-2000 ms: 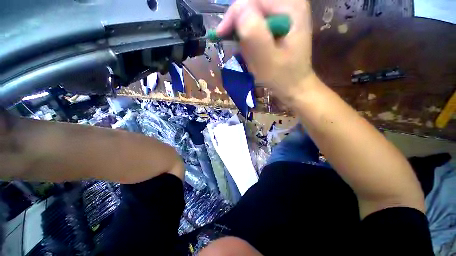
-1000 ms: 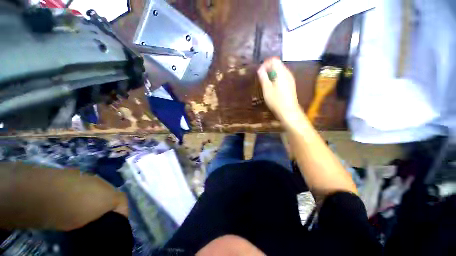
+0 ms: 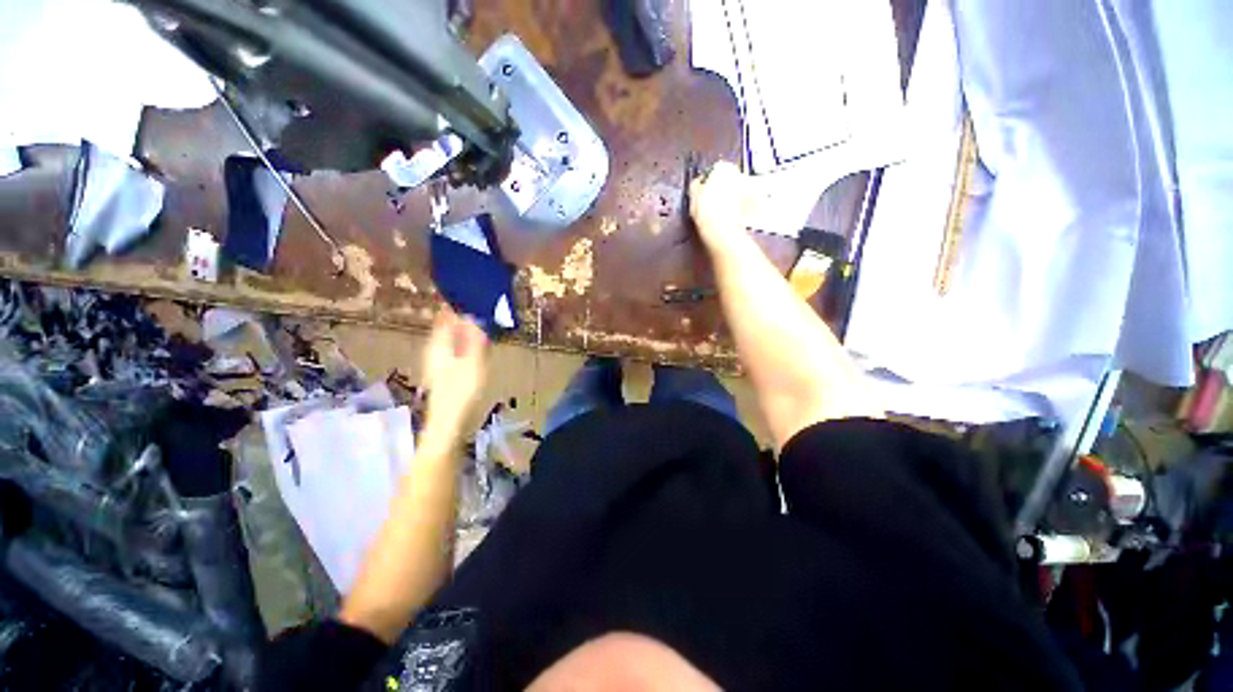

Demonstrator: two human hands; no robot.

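The grey cloth-cutting machine (image 3: 352,81) is at the upper left, its end over the silver base plate (image 3: 579,160). My right hand (image 3: 723,200) is on the table at the left edge of the paper patterns. Its fingertips are at a small dark thing; whether they grip it is unclear, and no green handle shows. My left hand (image 3: 457,354) is blurred at the table's front edge, just below the navy cloth scrap (image 3: 471,275); its grip cannot be told. A small dark part (image 3: 687,293) lies below my right hand.
A brush (image 3: 811,270) lies right of my right forearm. Paper patterns (image 3: 798,81) are at the upper right, beside pale fabric (image 3: 1041,203). A black block-like object (image 3: 638,34) is at the top. A thin metal rod (image 3: 287,179) slants at the left. Wrapped rolls (image 3: 108,595) are at the lower left.
The view has shifted, showing more of the table's left side. My left hand has come into view at the table edge. The green handle seen in my right hand is no longer visible.
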